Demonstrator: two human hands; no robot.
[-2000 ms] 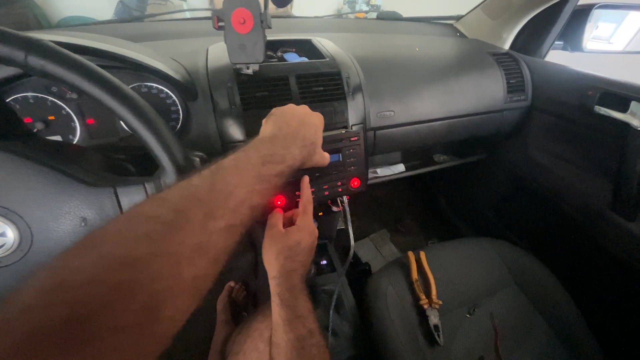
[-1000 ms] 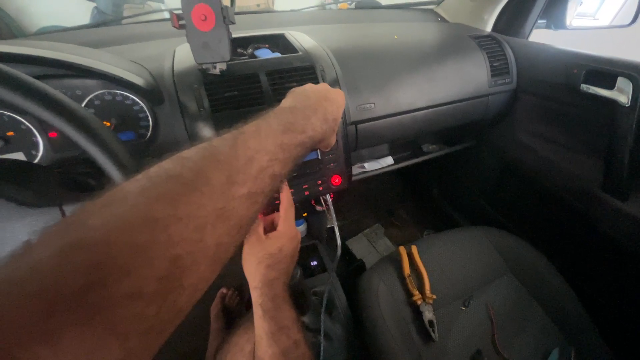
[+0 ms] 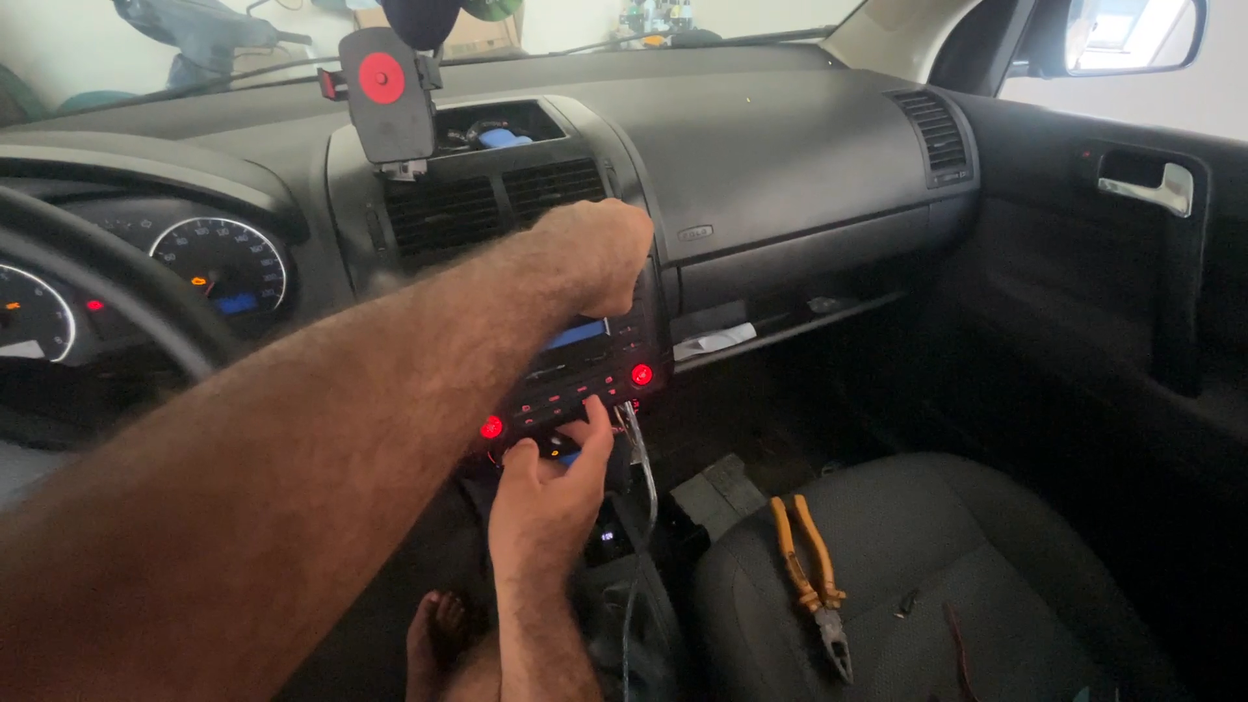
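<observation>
A car radio with two red-lit knobs sits in the centre console. Across its upper right part lies my left hand, fingers curled and fingertips hidden, so its hold cannot be told. My right hand is at the radio's lower edge, thumb and index finger apart, the index fingertip against the lower front between the knobs; no object shows in it. Below the radio's right knob, a pale cable hangs down. Pliers with orange handles lie on the passenger seat, right of both hands.
A phone holder stands in front of the air vents. The steering wheel is at left, partly behind my left forearm. A white paper lies on the shelf under the dashboard. Small dark pieces lie on the seat beside the pliers.
My left hand has moved rightward over the radio since two seconds ago. My right hand, which covered the left knob one second ago, is now to the right of it, with that knob in sight.
</observation>
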